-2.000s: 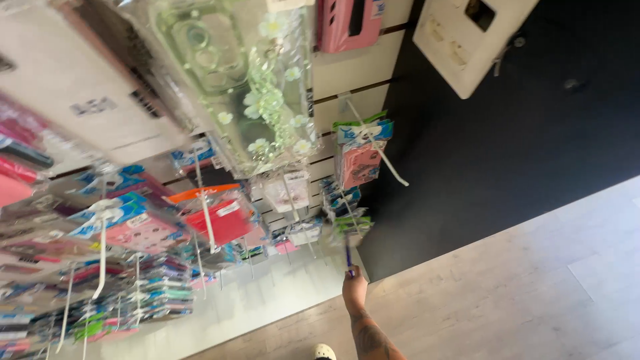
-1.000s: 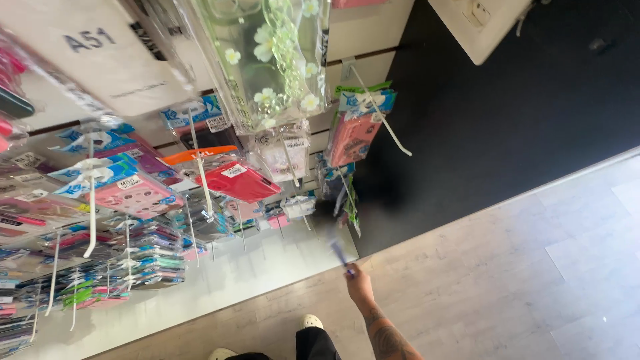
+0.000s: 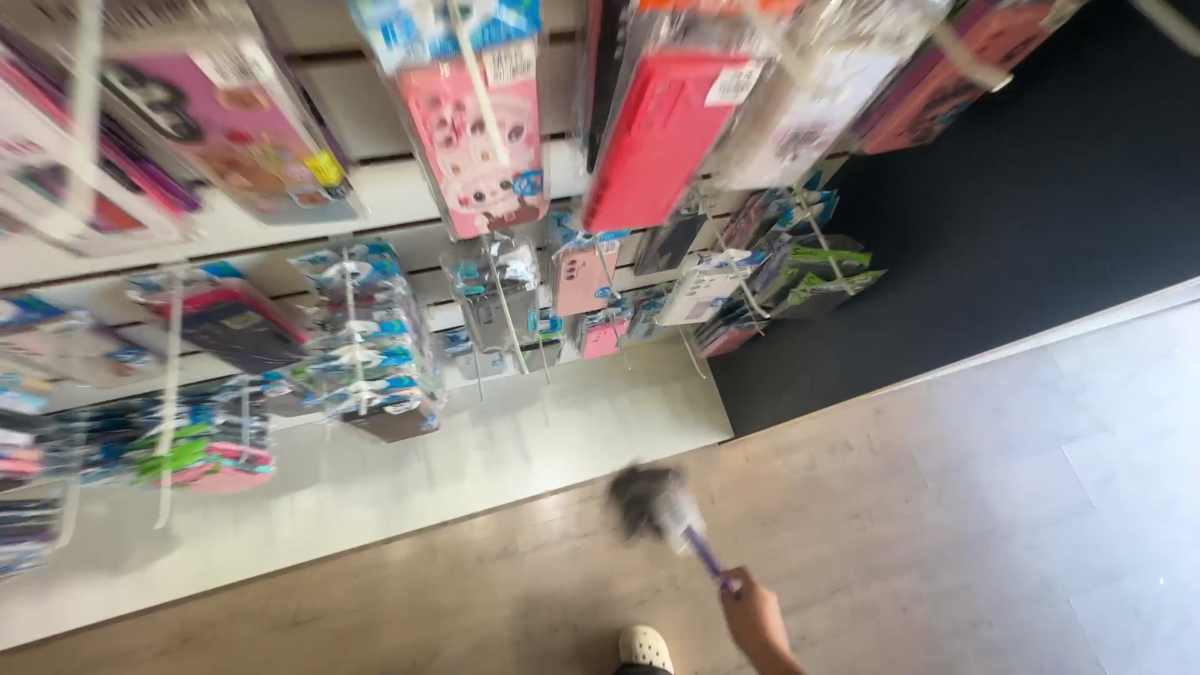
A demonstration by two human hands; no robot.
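My right hand [image 3: 753,614], low and right of centre, is closed around the purple handle of a duster [image 3: 649,503]. The duster's dark grey and whitish head is blurred and appears over the wood-look floor, just in front of the white base ledge [image 3: 562,427] of the display wall; it touches none of the hanging packs. Packaged phone cases hang on hooks above and to the left, among them a red case [image 3: 652,136] and a pink patterned case [image 3: 478,141]. My left hand is out of view.
Long white hooks [image 3: 171,394] stick out from the slatted wall, several with stacked packs. A black side panel [image 3: 1012,216] closes the wall's right end. A cream clog [image 3: 645,647] on my foot stands on the floor [image 3: 937,525] below.
My right hand has brought the duster away from the lower hanging packs by the black panel, out over the floor. The view has shifted a lot toward the lower rows.
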